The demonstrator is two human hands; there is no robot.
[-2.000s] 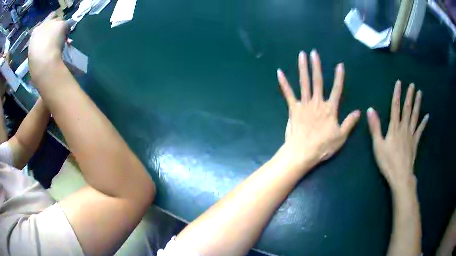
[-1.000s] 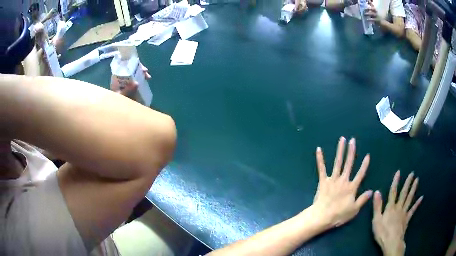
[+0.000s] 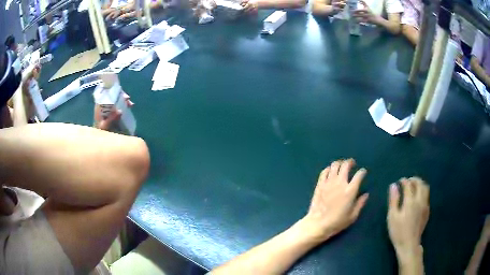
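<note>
My left hand [image 3: 336,201] rests on the shiny dark green tabletop [image 3: 231,145], palm down, with fingers bent and a little apart. It holds nothing. My right hand [image 3: 409,215] lies to its right, also palm down and empty, with its fingers curled and close together. A folded white paper or card scrap [image 3: 391,122] lies on the table beyond both hands, against the foot of a pale shelf post [image 3: 427,91]. No carton is in or beside my hands.
At left, a neighbour's bent arm [image 3: 80,166] reaches in; a hand holds white cartons [image 3: 110,102]. Behind are loose white sheets [image 3: 165,75] and a brown cardboard piece [image 3: 75,64]. A white carton [image 3: 274,21] lies at the far side, near other workers' hands.
The view has tilted up and shifted. Both my hands, earlier flat with fingers spread, now have bent fingers. A white carton now lies on the table at the far side.
</note>
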